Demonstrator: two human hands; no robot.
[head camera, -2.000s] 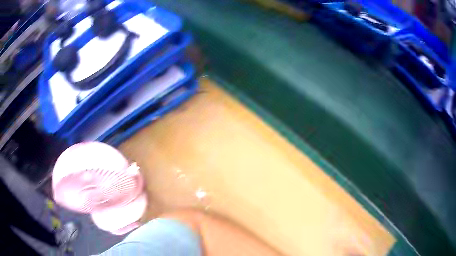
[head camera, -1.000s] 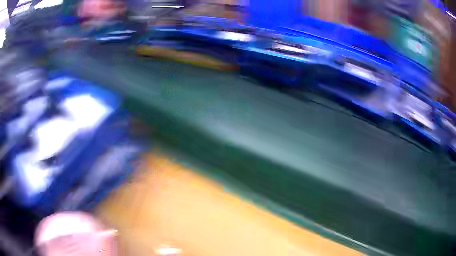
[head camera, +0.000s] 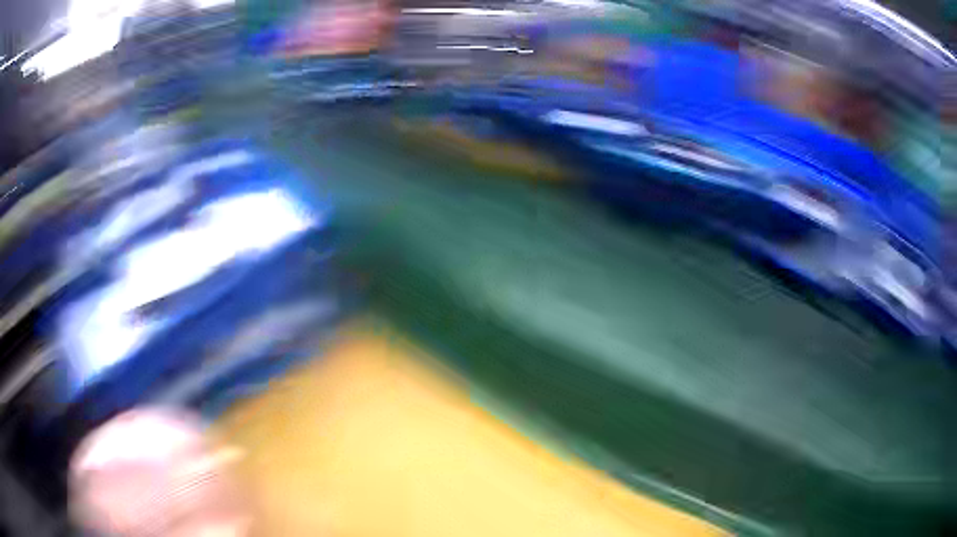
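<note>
The view is strongly blurred. Neither of my hands shows. The tan-yellow bench board lies nearest in front of me, at the bottom. Stacked blue trays stand at its left end, with a bright white tray liner in the upper one. Whether a headset lies in that tray cannot be told through the blur. The pink desk fan is at the lower left, cut off by the bottom edge.
The dark green conveyor belt crosses from upper left to lower right beyond the board. A row of blurred blue trays lines its far side. A large blue crate stands behind them. Cluttered, smeared background shapes fill the top.
The view has swung up and away from two seconds ago, showing more belt and background. The trays and fan now sit lower in the picture. The headset seen clearly earlier is now indistinct.
</note>
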